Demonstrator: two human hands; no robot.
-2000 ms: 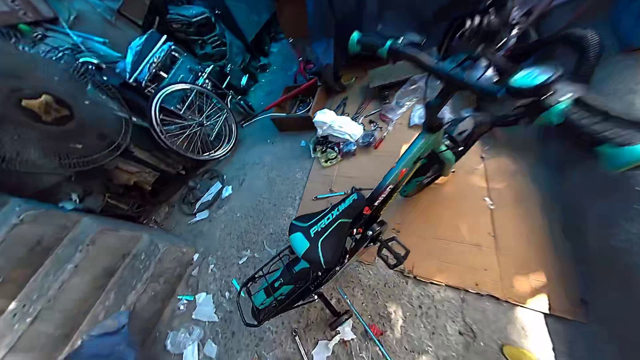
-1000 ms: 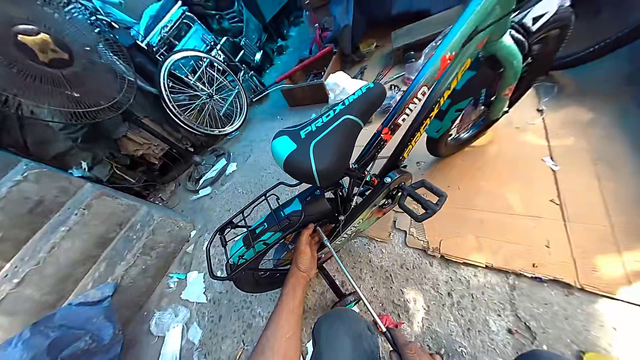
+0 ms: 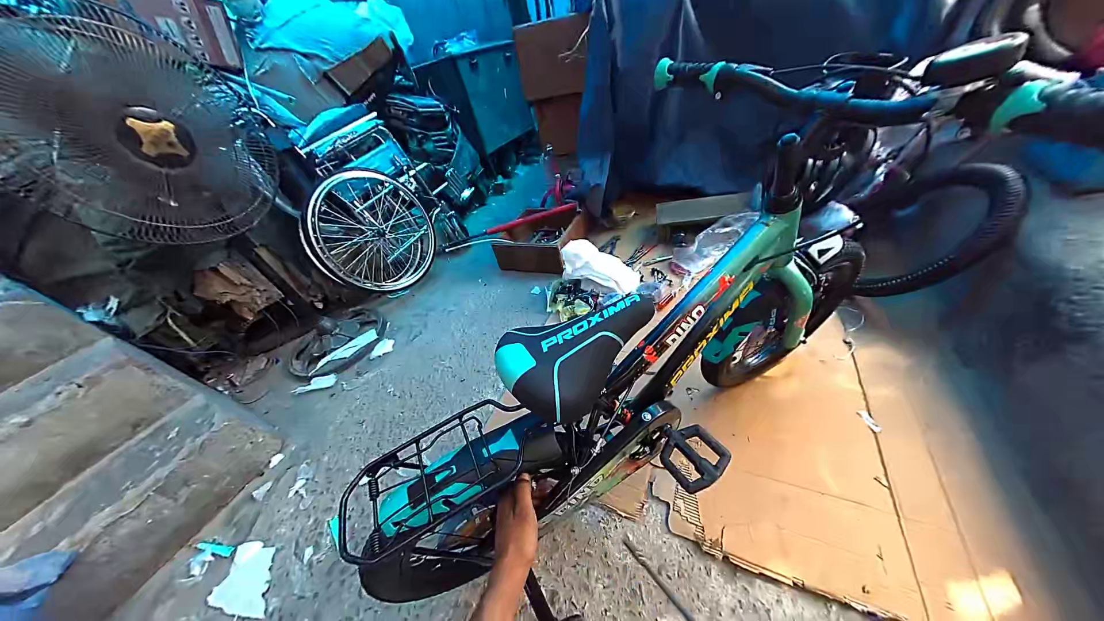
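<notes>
A child-size bicycle stands with its black and turquoise saddle (image 3: 569,358) in the middle and its green frame (image 3: 711,302) running up to the right. My left hand (image 3: 517,517) reaches up from the bottom edge to the bicycle beneath the saddle, beside the rear fender and the black rear rack (image 3: 423,466). Its fingertips are hidden by the bicycle parts, so whether it grips anything is unclear. The black pedal (image 3: 694,457) is to the right of this hand. A thin dark rod (image 3: 657,580) shows at the lower edge, apart from my left hand. My right hand is out of view.
Flattened cardboard (image 3: 776,466) lies under the front wheel. Tools and a white plastic bag (image 3: 599,266) are on the floor beyond the saddle, near an open box (image 3: 530,256). Concrete steps (image 3: 129,466), a large fan (image 3: 155,138) and a wheelchair wheel (image 3: 369,228) are at left.
Two seconds ago neither hand showed. One second ago both were at the bicycle, with a long rod between them; now my right hand is out of view and the rod is away from my left hand.
</notes>
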